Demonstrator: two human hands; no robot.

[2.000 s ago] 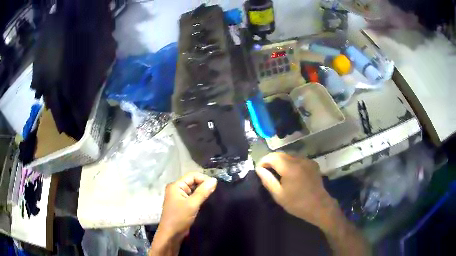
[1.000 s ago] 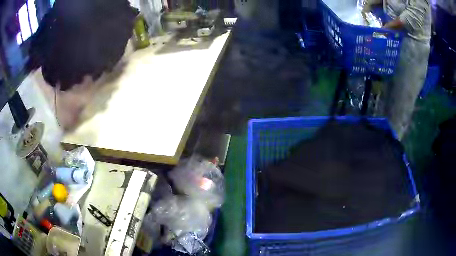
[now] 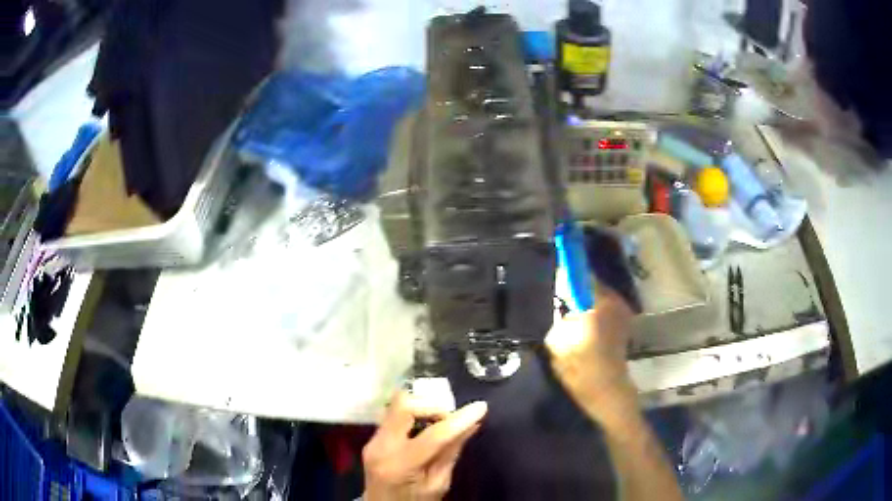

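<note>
The dark garment (image 3: 518, 431) lies below the clamp (image 3: 493, 360) of the button-sewing machine (image 3: 484, 186). My left hand (image 3: 416, 445) pinches the garment's left side, thumb pointing right over the cloth. A small white patch (image 3: 431, 395) shows at its fingertips; I cannot tell what it is. My right hand (image 3: 592, 342) is off the cloth, at the near edge of the beige parts tray (image 3: 670, 318), by the dark pieces (image 3: 611, 262) and the blue plastic strip (image 3: 574, 266). Its fingertips are blurred and partly hidden, so its hold is unclear.
Right of the tray lies a slim black tool (image 3: 735, 298). Behind are the control panel (image 3: 604, 166), a dark bottle (image 3: 584, 59) and an orange ball (image 3: 712, 186). On the left are a blue plastic bag (image 3: 337, 127), a clear bag (image 3: 318, 220) and a white basket (image 3: 147, 245).
The view swung right to the blue crate and another person, then back to the machine. Compared with two seconds ago, my right hand has left the cloth and moved to the tray.
</note>
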